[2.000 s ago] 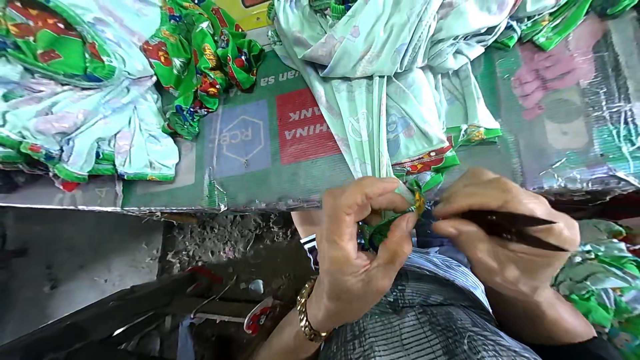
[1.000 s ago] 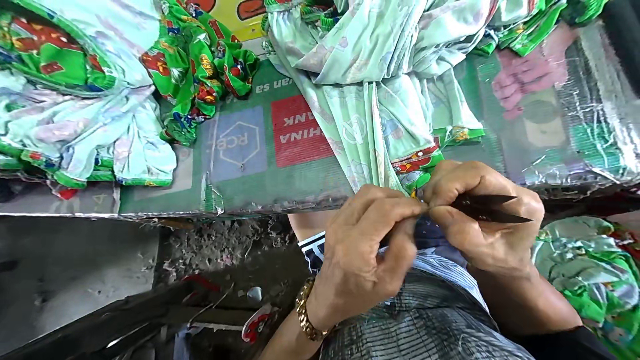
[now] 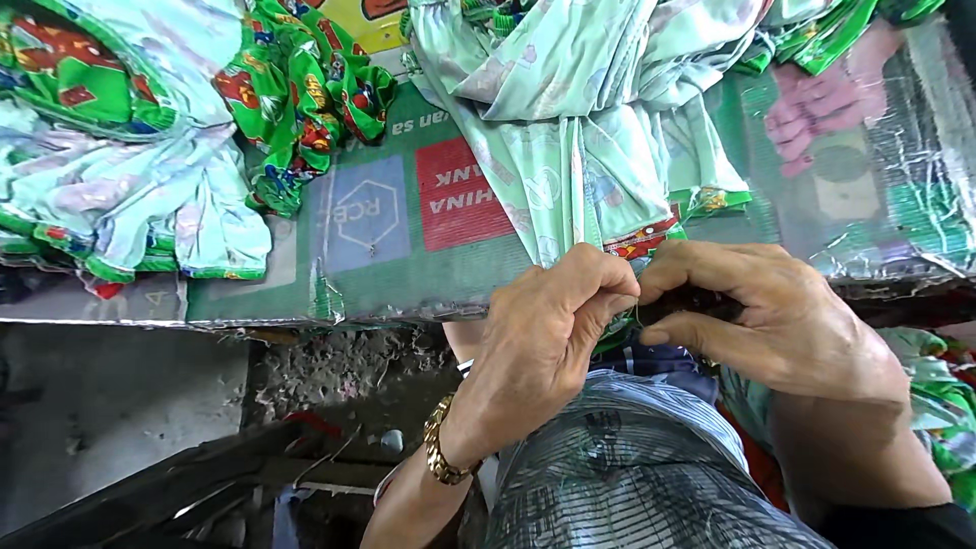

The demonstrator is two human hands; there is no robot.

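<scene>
My left hand (image 3: 534, 343), with a gold-coloured watch or bracelet (image 3: 440, 442) at the wrist, pinches the edge of a pale green printed garment (image 3: 564, 183) at the table's front edge. My right hand (image 3: 762, 320) is beside it, thumb and forefinger curled near a thin thread (image 3: 637, 311) by the left fingertips. Dark metal, partly visible, lies within the right palm; its blades are hidden. The garment has a red and green printed trim (image 3: 648, 238), and some green cloth hangs under my fingers.
Pale green garments (image 3: 152, 191) and bright green printed cloth (image 3: 305, 99) lie on the plastic-covered table (image 3: 366, 290). More garments (image 3: 926, 381) are low at the right. Dark bars and debris are below the table's edge at left.
My left hand has turned from an open-fingered hold to a tighter pinch. The pointed dark blades seen earlier beyond my right hand are now mostly hidden in it.
</scene>
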